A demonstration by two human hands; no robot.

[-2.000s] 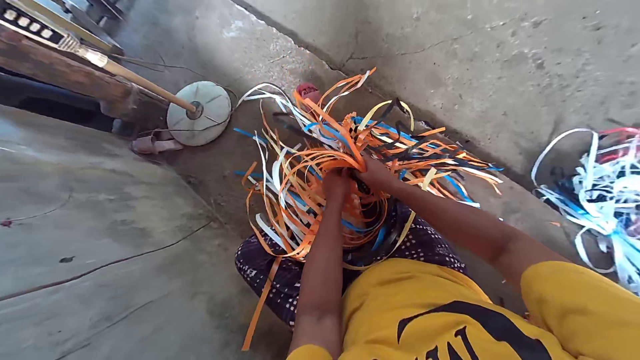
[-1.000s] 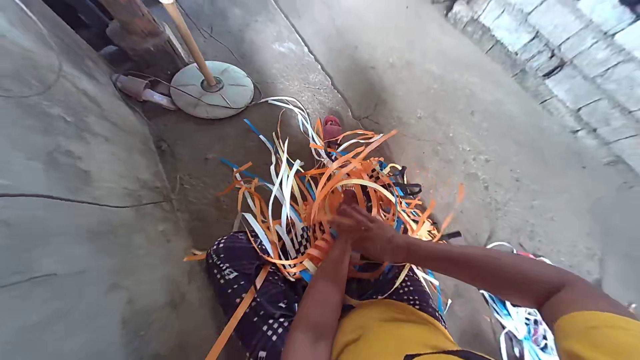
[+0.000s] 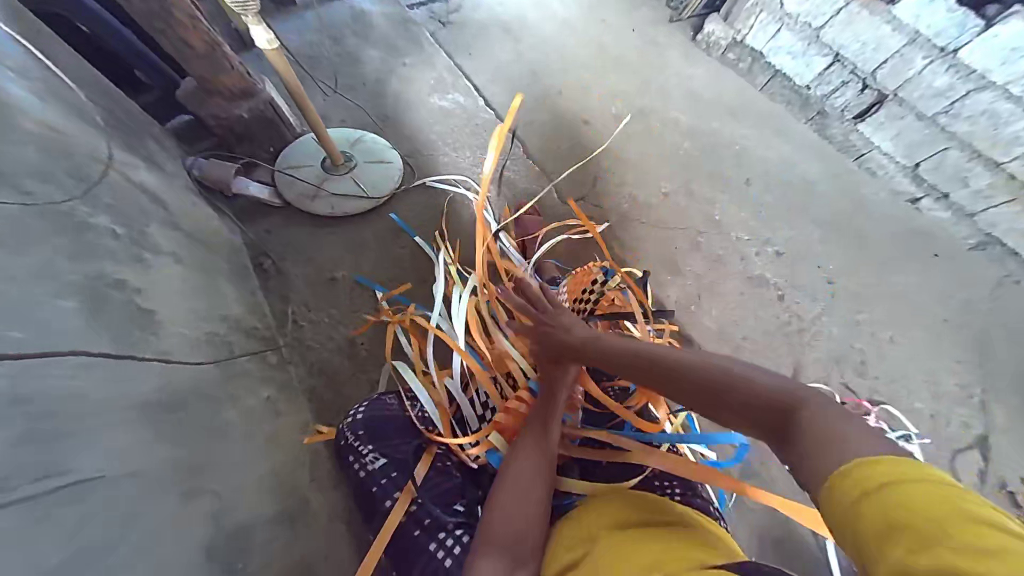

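Observation:
A partly woven piece of orange, black and cream flat plastic strips lies in the lap, with long loose orange, white and blue strips fanning out around it. Over the strips, just left of the checkered weave, my right hand is spread with its fingers apart. My left hand lies under the right one at the wrist; its fingers are hidden, so its hold cannot be seen. Wide orange strips trail across the lap to the right.
A round stand base with a pole stands at the upper left, a cord across it, beside a sandal. A grey wall rises at the left. Stacked blocks are at the upper right. More loose strips lie on the floor at the right.
The checkered weave now shows beside my right hand, whose fingers have spread. Orange strips now rise above the hands and stretch across the lap to the right. The view has swung.

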